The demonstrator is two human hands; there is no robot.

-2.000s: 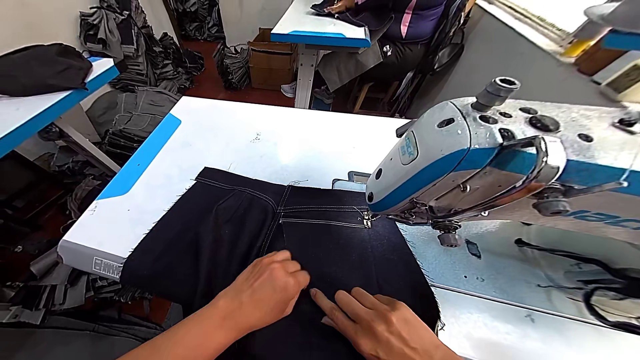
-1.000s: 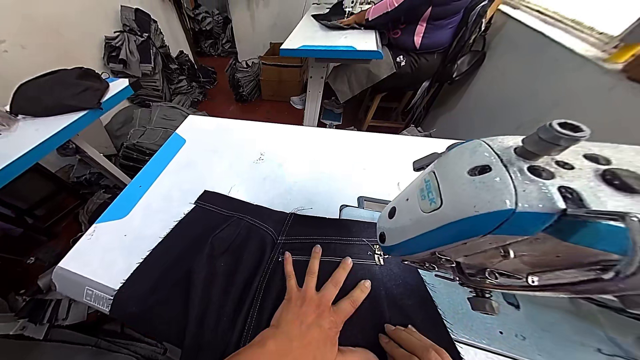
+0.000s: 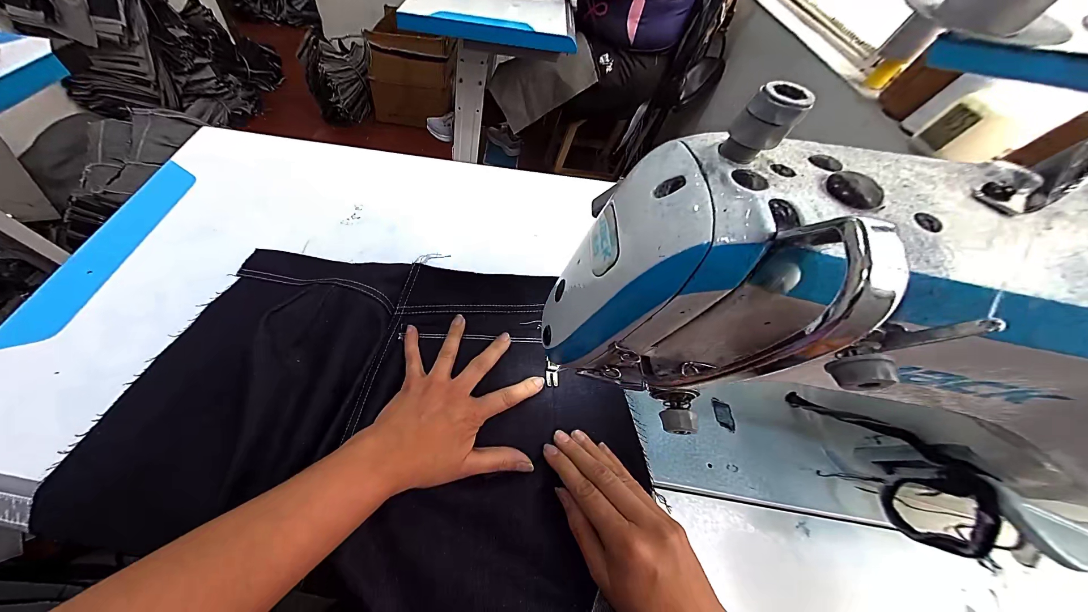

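Dark denim garment panels (image 3: 280, 382) with pale topstitching and frayed edges lie across a white sewing table. My left hand (image 3: 442, 408) rests flat on the denim with fingers spread, its index-side fingertips left of the presser foot (image 3: 552, 372). My right hand (image 3: 612, 510) lies on the fabric below the foot, fingers extended close together, pressing the cloth near its right edge. The head of an industrial sewing machine (image 3: 654, 246) stands over the denim, its presser foot on the cloth. Its needle cannot be made out. Neither hand grasps anything.
Loose black cord (image 3: 926, 442) lies on the machine bed at right. The blue-edged table (image 3: 255, 170) extends behind the denim. Beyond it are a cardboard box (image 3: 412, 76), heaps of dark garments (image 3: 153, 59) and a seated person at another table (image 3: 484, 30).
The denim has shifted under the presser foot, which now sits lower than the stitched line it was beside. My left hand, bunched at first, is spread flat. The view has moved closer.
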